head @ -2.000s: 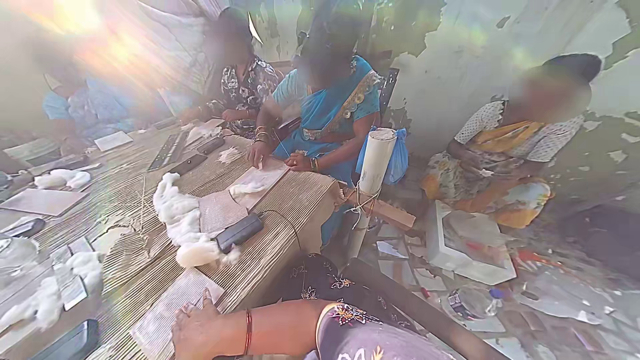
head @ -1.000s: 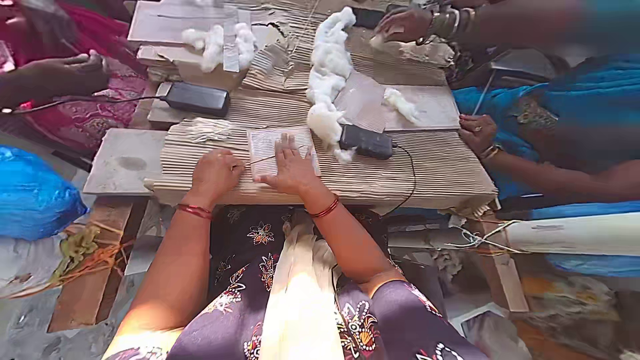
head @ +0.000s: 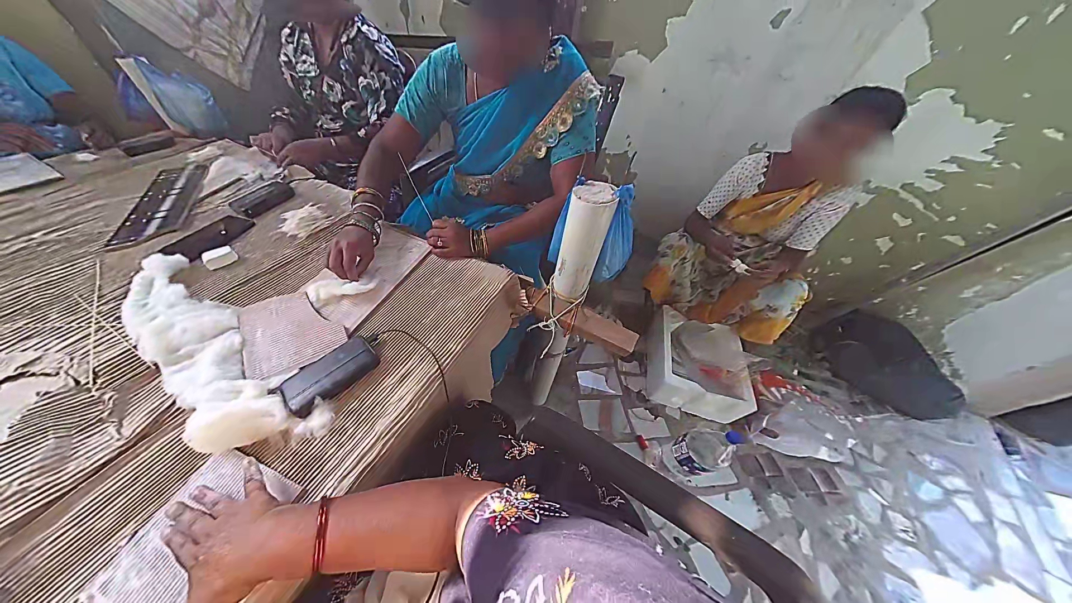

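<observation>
My right hand (head: 219, 536), with thin red bangles at the wrist, lies palm down with its fingers spread on a pale, finely patterned sheet (head: 142, 559). That sheet rests on the corrugated cardboard covering of the table. Just beyond my fingertips is a long heap of white cotton wool (head: 188, 335). A black rectangular device (head: 328, 375) with a thin cable touches the cotton. Beside it lies a pale pinkish board or sheet (head: 286, 333). My left hand is out of view.
Across the corner, a person in blue has one hand (head: 350, 253) near a tuft of cotton and the other by a thin stick. A white pole (head: 579, 243) is tied to a wooden beam (head: 599, 328) at the table edge. Beyond are a foam box (head: 699, 394) and a crouching person.
The view has swung widely to the right since a second ago, and my left hand has left it. My right hand is still on the pale sheet.
</observation>
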